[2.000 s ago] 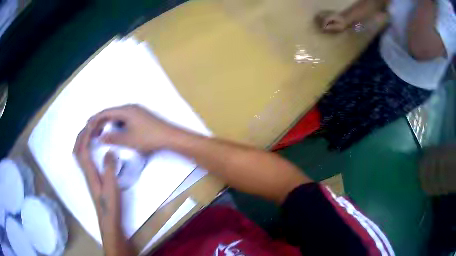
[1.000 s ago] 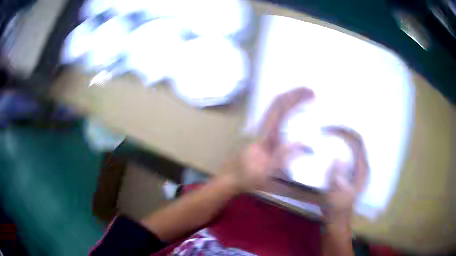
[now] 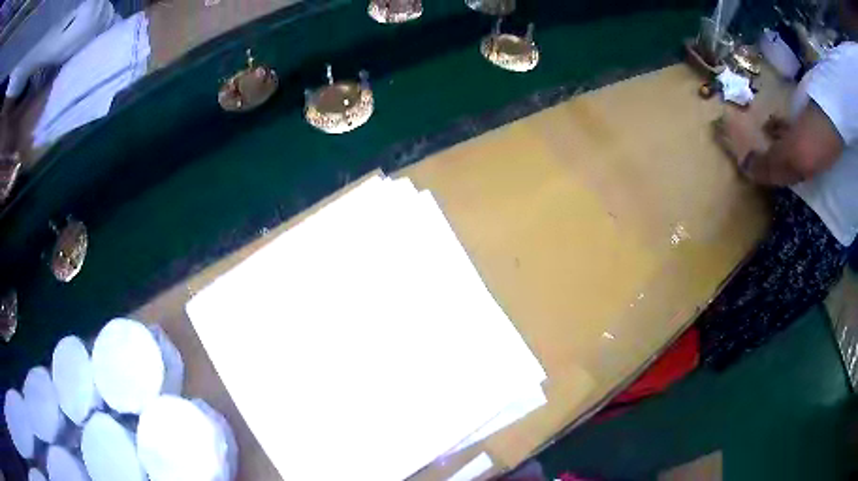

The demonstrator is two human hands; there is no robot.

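A stack of white tissue sheets [image 3: 362,329] lies flat on the tan cardboard cover in front of me, its edges uneven. Wrapped pieces [image 3: 127,364], round and white, lean in rows at the lower left. Several gold pieces [image 3: 340,103] lie unwrapped on the dark green surface beyond the cardboard, apart from each other, with small lugs sticking up. Neither my left hand nor my right hand is in the picture.
The tan cardboard cover [image 3: 583,225] runs to the upper right. A person in a white top [image 3: 833,131] stands there, hands over the table near small items. White sheets [image 3: 99,80] lie at the upper left. A red thing [image 3: 663,374] shows below the table edge.
Both my hands, earlier around a white piece over the tissue stack, are out of the picture. The view has swung, and the wrapped pieces and gold pieces now show clearly.
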